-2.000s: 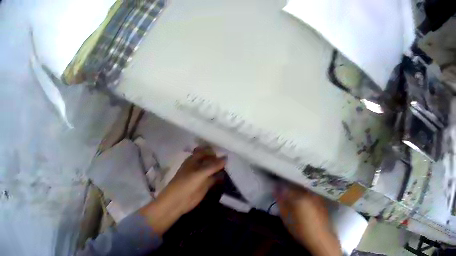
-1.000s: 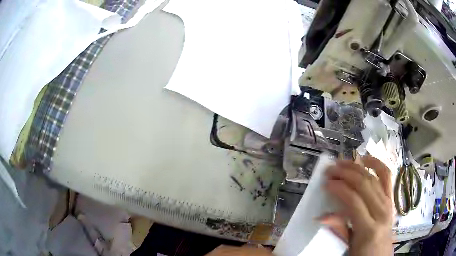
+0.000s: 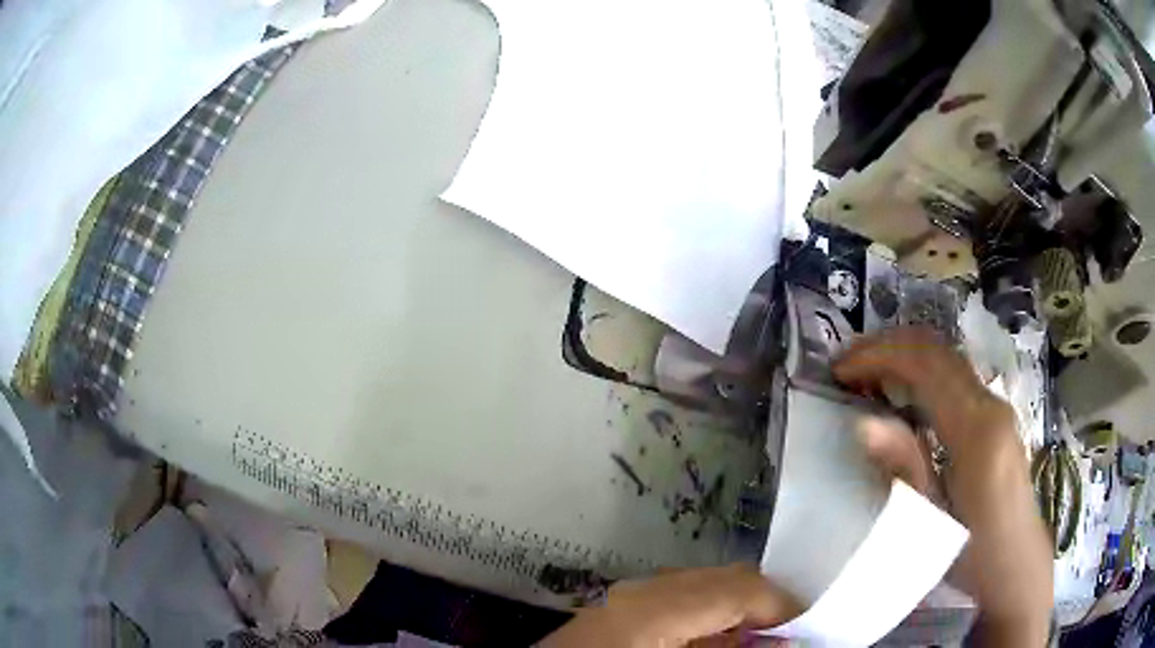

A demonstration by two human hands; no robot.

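A white strip (image 3: 830, 506) runs from the metal folder (image 3: 811, 332) down over the table's front edge. My right hand (image 3: 931, 411) is at the folder with its fingers on the strip's upper end; the fingertips are partly blurred. My left hand (image 3: 697, 605) is at the bottom edge, its fingers at the strip's lower left edge, with the fingertips partly hidden by the strip. A large white cloth panel (image 3: 633, 139) with a curved cut-out lies left of the machine, its lower corner reaching the folder area.
The cream sewing machine head (image 3: 1051, 139) stands at right. Scissors (image 3: 1054, 494) lie right of my right hand. Plaid cloth (image 3: 158, 234) and white pieces (image 3: 76, 101) are at the left. A dark loop guide (image 3: 576, 336) sits left of the folder. Ruler marks (image 3: 367, 506) run along the front edge.
My view has swung right to the machine. My right hand has moved up to the folder with the strip. My left hand has come further into view beside the strip's lower end.
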